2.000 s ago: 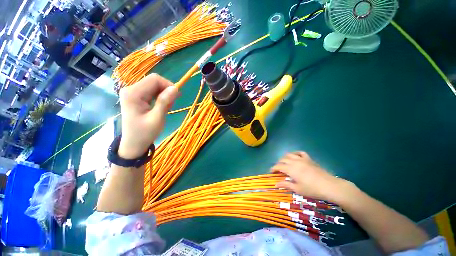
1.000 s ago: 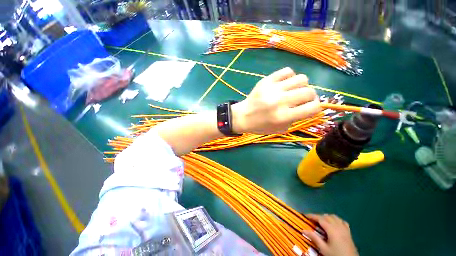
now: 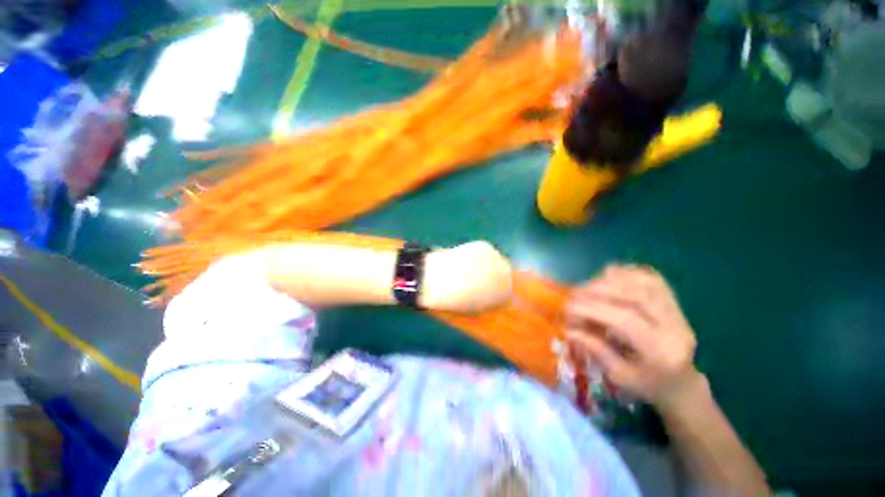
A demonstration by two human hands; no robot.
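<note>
The picture is blurred. The near bundle of orange cables (image 3: 519, 335) lies in front of me, red sleeves and pale terminals at its right end. My left hand (image 3: 471, 277), with a black wristband, is closed over this bundle; its fingers are hidden, so I cannot tell if it holds a cable. My right hand (image 3: 631, 330) is at the terminal end, fingers bent over the sleeves; its grip is unclear. The yellow and black heat gun (image 3: 573, 184) stands behind my hands, its barrel pointing up, past the top edge.
The middle cable bundle (image 3: 388, 146) lies behind the near one, reaching the heat gun. White paper (image 3: 199, 73) and a plastic bag with red contents (image 3: 92, 146) are at the left, beside a blue bin (image 3: 24, 146). A blurred pale-green fan base (image 3: 830, 126) is far right.
My left hand has come down from beside the heat gun's nozzle to the near bundle; the cable it held is no longer distinguishable. The view has tilted down, and the far bundle is out of view.
</note>
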